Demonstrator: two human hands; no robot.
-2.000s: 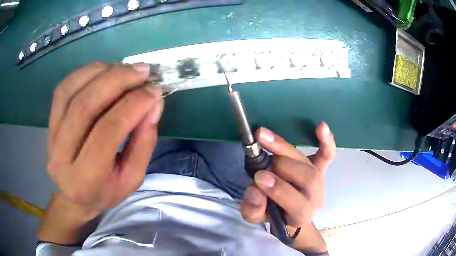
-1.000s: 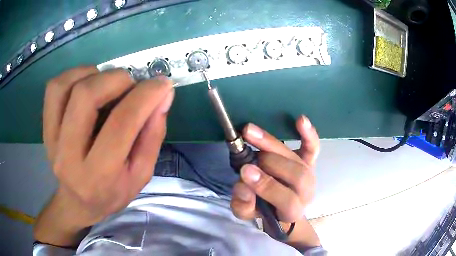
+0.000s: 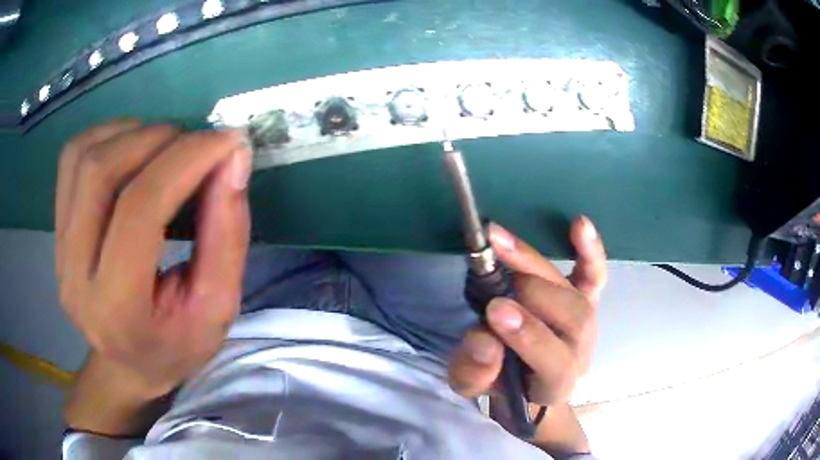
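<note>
A pale white strip (image 3: 373,135) with several round ringed parts lies lengthwise on the green mat. My right hand (image 3: 535,314) holds a soldering iron (image 3: 465,198) like a pen. Its tip is at the strip's near edge, between the third and fourth rounds from the left; contact cannot be told. My left hand (image 3: 153,243) is at the strip's left end, thumb and forefinger pinched beside the first round. The thin solder wire seen there earlier is too blurred to make out now, but the pinch is kept. The second round has a dark centre.
A dark strip with bright round parts (image 3: 129,41) lies at the far left. A yellow sponge in a small tray (image 3: 728,117) is at the right, near black equipment and a green part (image 3: 722,16). A black cable (image 3: 710,285) and blue plastic (image 3: 780,286) are beyond the mat's near edge.
My left fingertips have moved left, from below the second round to the strip's left end. The iron tip has moved right and slightly away from the third round. The whole view has shifted a little.
</note>
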